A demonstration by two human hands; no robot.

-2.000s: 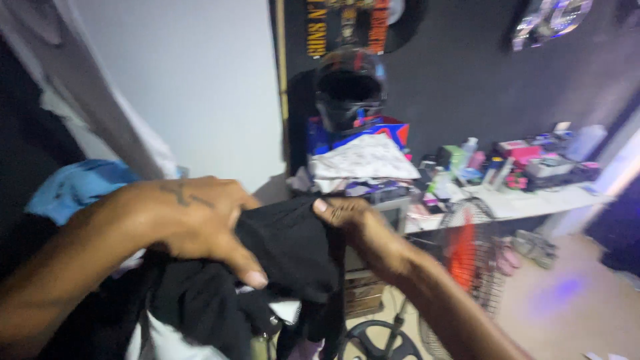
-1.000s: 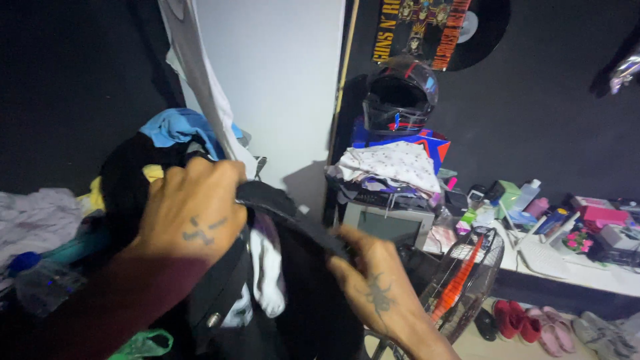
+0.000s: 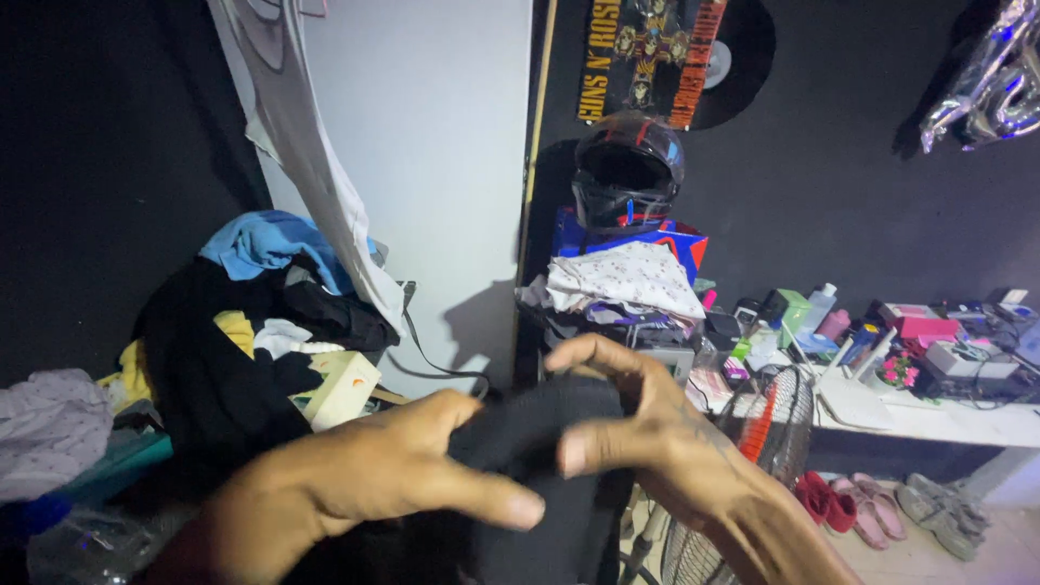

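A black cloth garment (image 3: 540, 479) hangs between my two hands at the bottom centre, partly blurred. My left hand (image 3: 390, 467) holds its left side, thumb across the front and fingers behind the cloth. On the right side my right hand (image 3: 642, 422) grips the same garment, its thumb over the front and its index finger raised near the top edge. The lower part of the garment merges with dark surroundings, so its kind cannot be told.
Piled clothes (image 3: 219, 366) lie at left, under a hanging white cloth (image 3: 317, 154). A motorcycle helmet (image 3: 630, 175) rests on a blue box (image 3: 691, 248) behind folded fabric (image 3: 626, 280). At right stand a mesh fan (image 3: 780, 431), a cluttered white shelf (image 3: 934, 414) and shoes (image 3: 873, 508).
The black garment is turned and bunched differently between my hands. White cloth seen beside it a second ago no longer shows there. My left hand now has its thumb pointing right across the garment.
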